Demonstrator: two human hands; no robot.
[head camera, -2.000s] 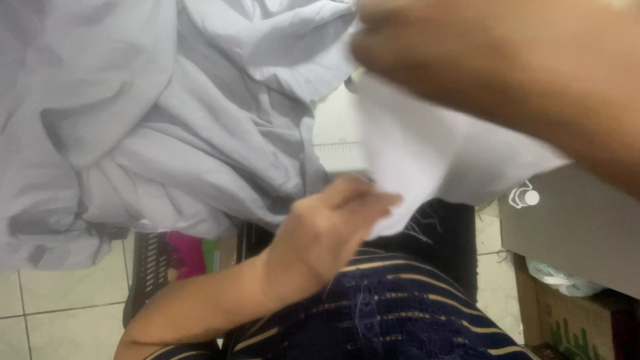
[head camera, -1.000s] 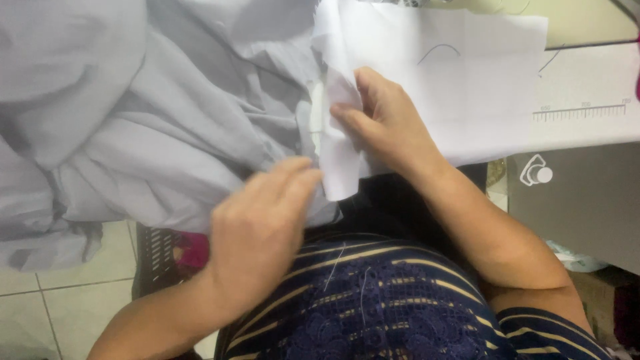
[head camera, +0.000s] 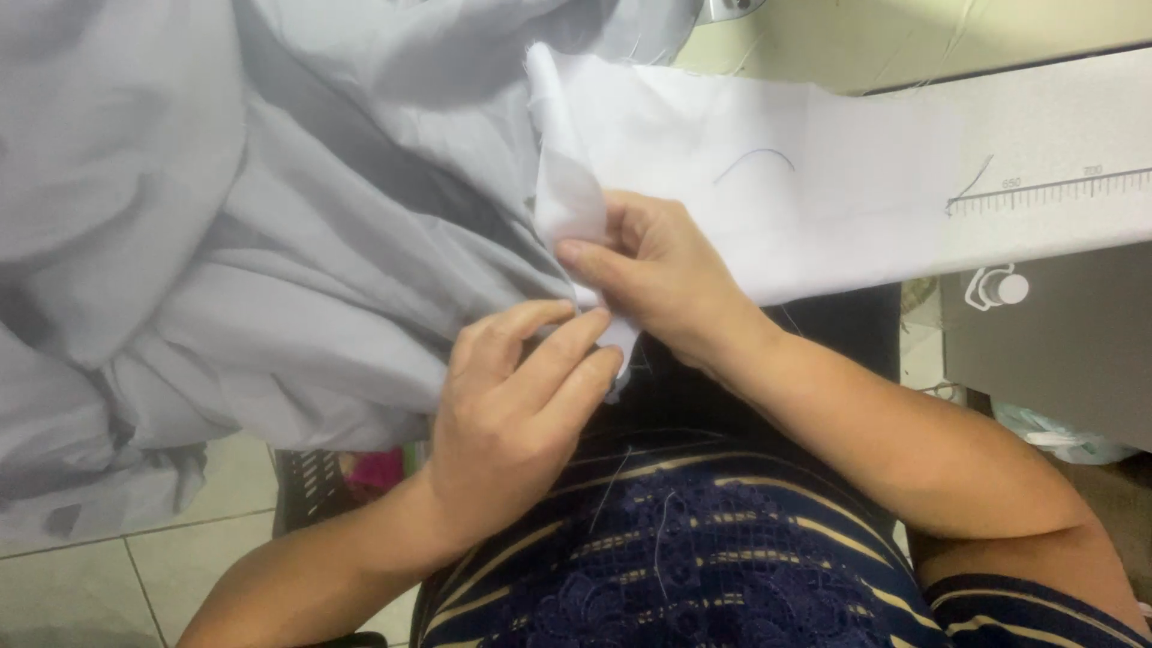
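Note:
A white fabric piece (head camera: 792, 207) lies over the right-hand work surface, its left edge folded up. My right hand (head camera: 657, 270) pinches that folded edge between thumb and fingers. My left hand (head camera: 531, 396) is just below and to the left, its fingertips on the lower end of the same edge; part of its grip is hidden. Light grey fabric (head camera: 180, 270) in large folds fills the left side and meets the white piece near my hands. A dark loose thread (head camera: 756, 153) lies curved on the white fabric.
A printed ruler scale (head camera: 1053, 191) runs along the work surface at the right. Below it is a grey panel (head camera: 1053, 360) with a white knob (head camera: 1008, 288). A dark perforated basket (head camera: 310, 486) stands on the tiled floor at lower left.
The white fabric, lifted two seconds ago, now lies spread to the right. Since one second ago, my left hand has moved onto the lower end of its folded edge, beside my right hand.

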